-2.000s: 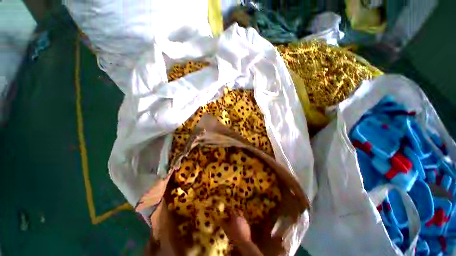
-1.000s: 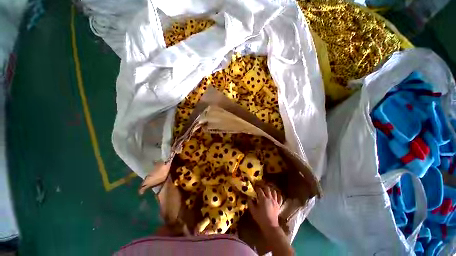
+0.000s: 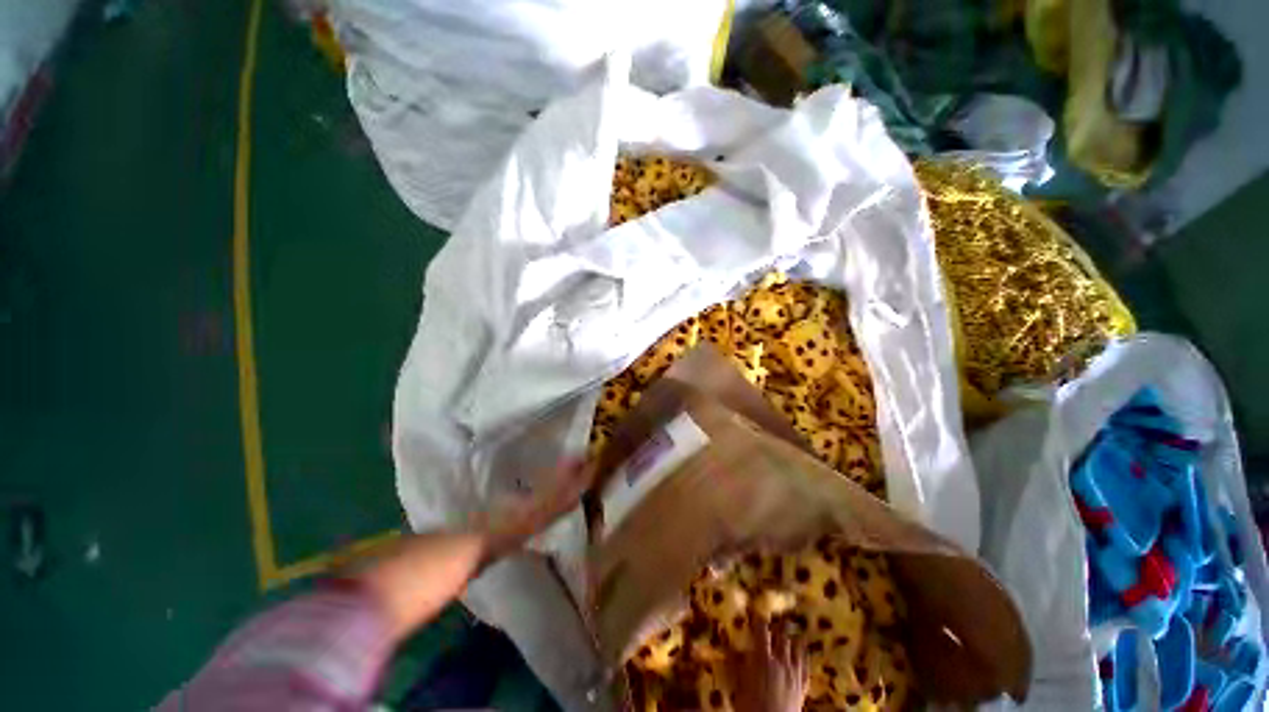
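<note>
A brown torn-topped carton [image 3: 779,480] with a white label is tilted in the mouth of a large white woven sack [image 3: 480,348]. Yellow black-spotted plush pieces [image 3: 835,605] fill its opening, and more pieces [image 3: 793,348] lie in the sack behind it. My left hand [image 3: 536,508] is bare and blurred at the carton's left side; whether its fingers grip the carton is unclear. My right hand [image 3: 775,675] is at the bottom edge, among the pieces inside the carton, partly cut off. Its fingers point up; whether they hold a piece is unclear.
A yellow bag of gold shiny material [image 3: 1023,285] stands behind right. A white sack [image 3: 1030,473] with light-blue and red plush pieces [image 3: 1148,556] is at the right. Another white sack [image 3: 515,70] is behind. A yellow line [image 3: 248,348] crosses the green floor at left.
The carton has tipped so its labelled face shows. My left hand has come into clear view at the carton's left side. My right hand is lower in the picture. The view has shifted.
</note>
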